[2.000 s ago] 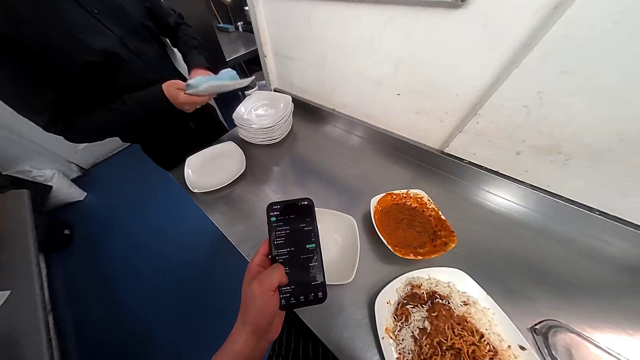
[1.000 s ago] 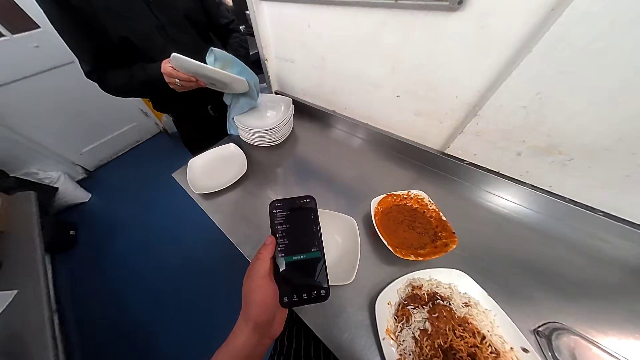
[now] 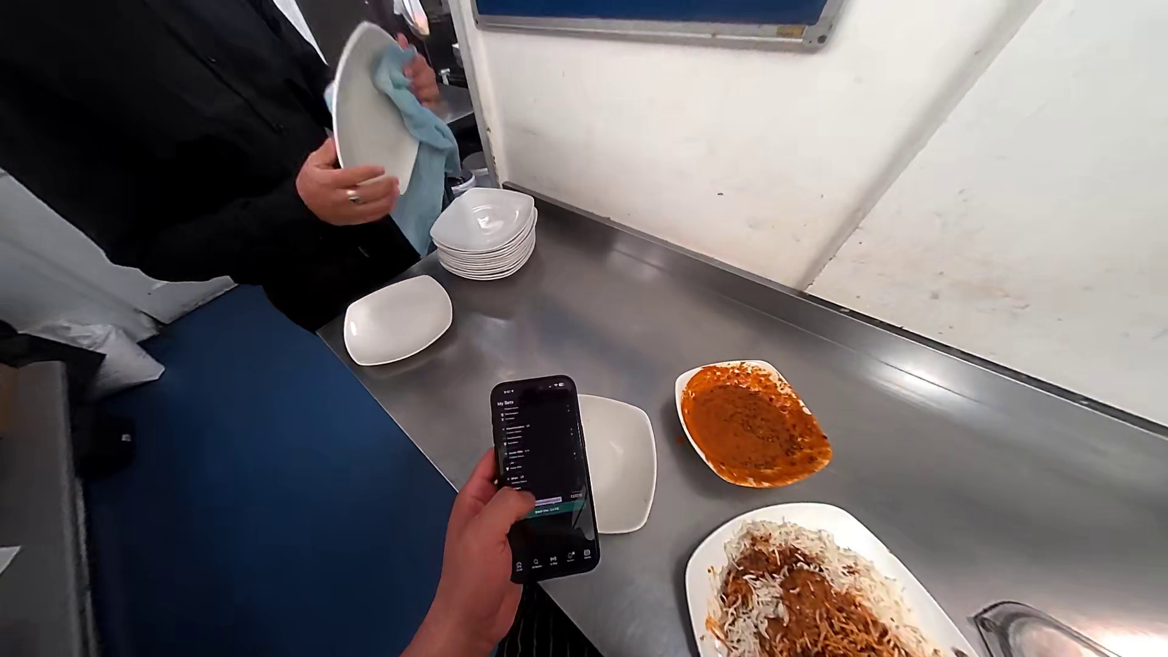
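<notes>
My left hand (image 3: 479,547) holds a black smartphone (image 3: 546,479) upright with its lit screen facing me, the thumb over the lower screen. Behind the phone, partly hidden by it, lies a white square plate (image 3: 622,465) on the steel counter. To its right is a white bowl (image 3: 756,424) of orange-red sauce. Nearer me, a white plate (image 3: 707,584) bears rice (image 3: 839,575) topped with brown sauce and thin brown strands. My right hand is out of view.
A person in black holds a white plate (image 3: 370,109) and a light blue cloth (image 3: 424,155) at the upper left. Near them stand a stack of white dishes (image 3: 484,233) and a single white dish (image 3: 399,321). A clear-looking object (image 3: 1040,630) lies at the lower right.
The person's plate has been raised from a flatter tilt to nearly upright, with the cloth against it. My left thumb has moved from the phone's edge onto the screen since a second ago.
</notes>
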